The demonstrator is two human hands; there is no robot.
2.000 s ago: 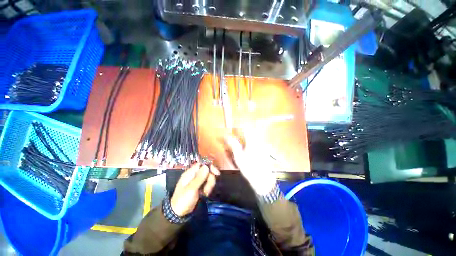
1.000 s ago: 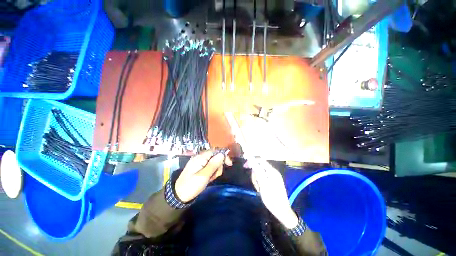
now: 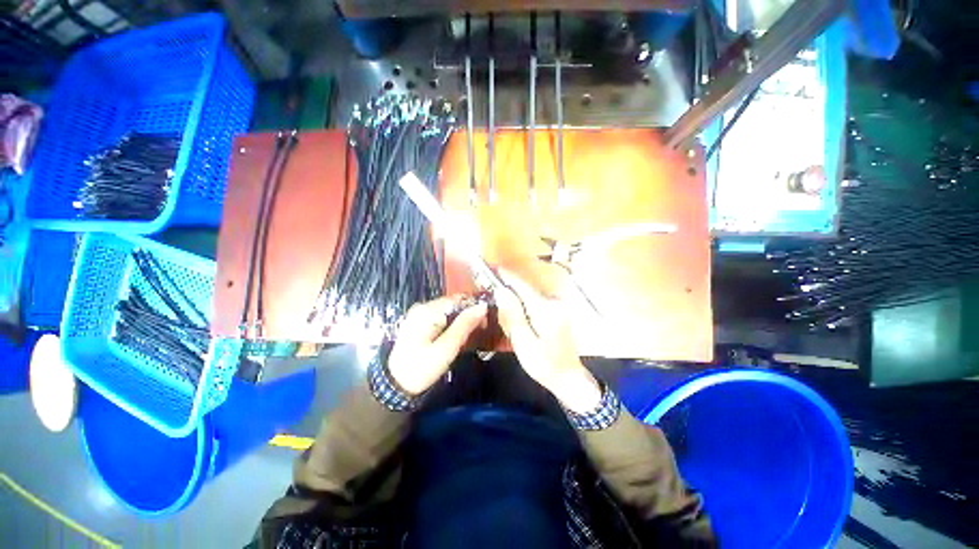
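My left hand (image 3: 429, 345) is at the front edge of the orange-red board (image 3: 633, 290), its fingertips pinched on a small dark-and-silver cable end. My right hand (image 3: 542, 341) is beside it, holding a narrow silver bar (image 3: 424, 198) that points up and left over the board. The bar's lower end meets my left fingertips; exact contact is hidden by fingers and glare. A bundle of black cables (image 3: 392, 220) with silver ends lies left of the bar. Pliers (image 3: 564, 252) with dark jaws lie open on the board, their handles washed out by glare.
Several cables (image 3: 534, 107) stick out from the press onto the board. Separate black cables (image 3: 263, 236) lie at its left. Dark blue (image 3: 209, 118) and light blue (image 3: 81, 311) baskets stand left. A blue tray (image 3: 778, 220), blue tub (image 3: 837, 450) and heaped cables (image 3: 891, 247) are right.
My right hand has moved up and in beside my left hand. The silver bar now leans further left, over the bundle's edge. The press's upper plate, seen at first, is now mostly out of view.
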